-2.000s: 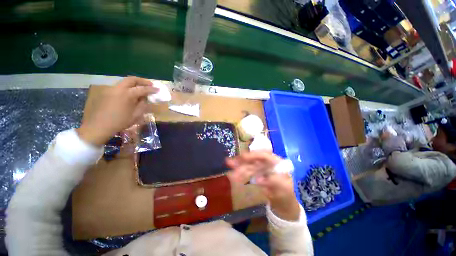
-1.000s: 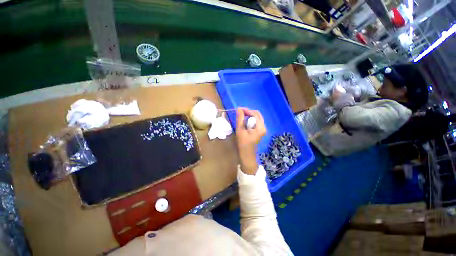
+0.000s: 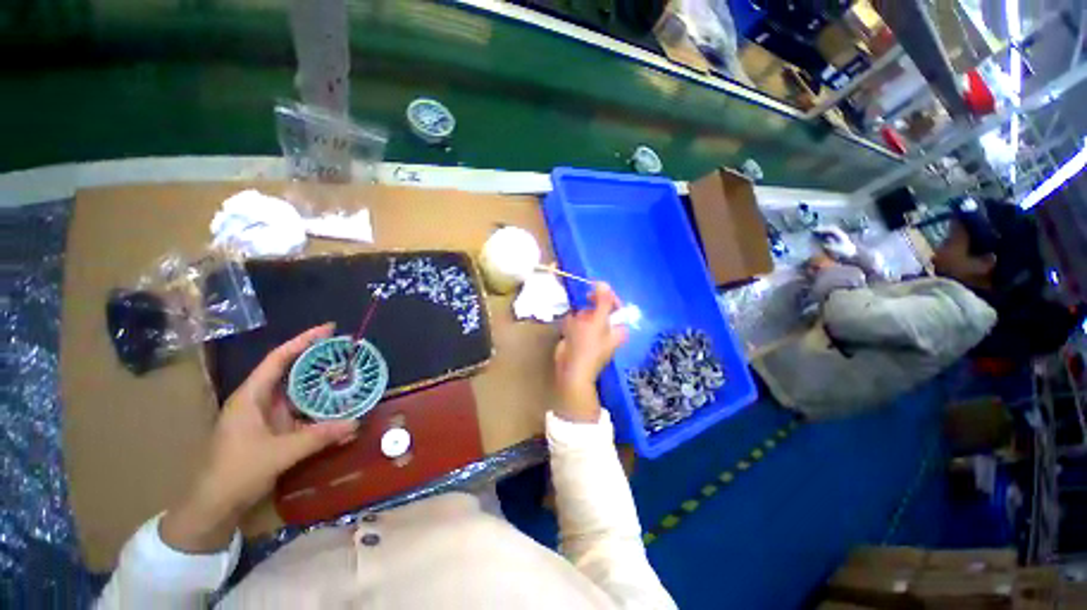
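My left hand (image 3: 256,441) holds a pale teal spoked wheel (image 3: 339,378) by its rim, above the front left of the black pad (image 3: 286,312). A thin dark-red stick (image 3: 366,319) rises from near the wheel's centre. My right hand (image 3: 587,346) is at the near left edge of the blue bin (image 3: 638,256) and holds a thin stick (image 3: 565,274) whose far end reaches the cream-white pot (image 3: 510,255). Silver-white bits (image 3: 432,286) lie on the pad. A white round knob (image 3: 396,442) is on the red-brown board (image 3: 447,431).
Silver-and-dark metal parts (image 3: 677,379) lie in the bin. White tissue (image 3: 540,297) is beside the pot, with a larger wad (image 3: 259,223) at upper left. A clear bag (image 3: 215,298) overlaps the pad. A brown box (image 3: 730,226) and a seated person (image 3: 912,328) are at right.
My left hand has come into view with the spoked wheel and the dark-red stick. My right hand stays by the pot and bin. The camera view has shifted slightly.
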